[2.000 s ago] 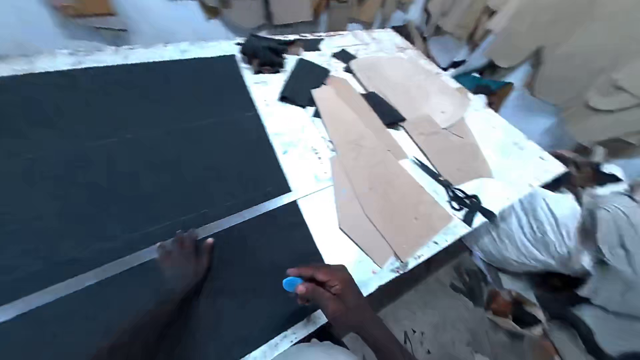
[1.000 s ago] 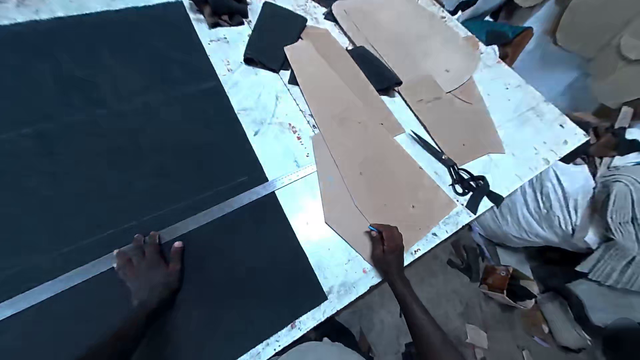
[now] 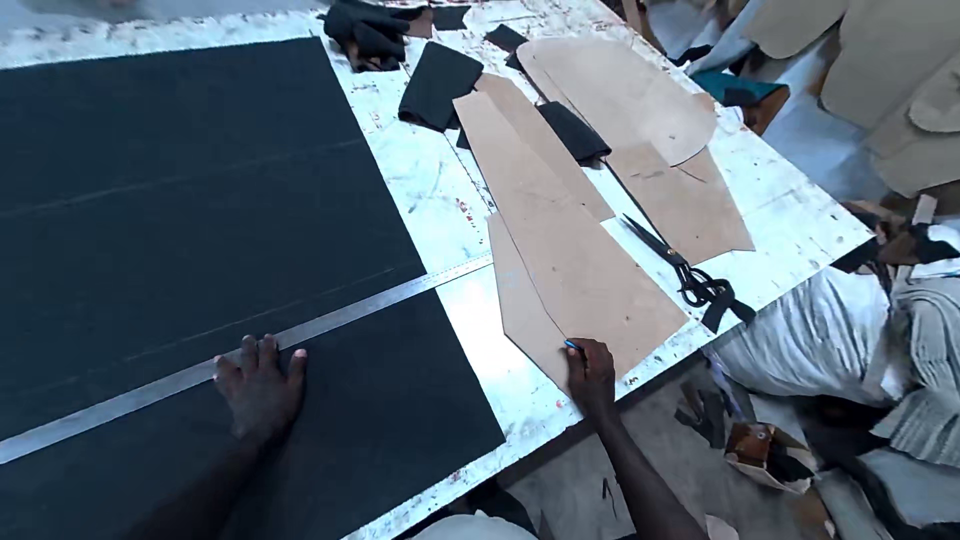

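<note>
My left hand (image 3: 262, 394) lies spread on the dark fabric (image 3: 225, 247), its fingertips on a long metal ruler (image 3: 352, 305). The ruler crosses the fabric and reaches the brown card patterns (image 3: 577, 247) at its far end. Faint chalk lines show on the cloth. My right hand (image 3: 592, 367) pinches a small blue piece, probably tailor's chalk (image 3: 572, 344), over the lower part of the card patterns. Black-handled scissors (image 3: 686, 270) lie to the right of those patterns, beside a dark cloth strip (image 3: 726, 306).
More card patterns (image 3: 622, 97) and folded dark cloth pieces (image 3: 440, 86) lie on the white table (image 3: 795, 217). A crumpled dark cloth (image 3: 367, 34) is at its back edge. White fabric bundles (image 3: 817, 330) and an open box (image 3: 772, 454) stand beyond the right edge.
My right hand has moved right, from over the dark fabric's edge to the card patterns, with the blue piece in it. My left hand stays at the ruler. The view has shifted.
</note>
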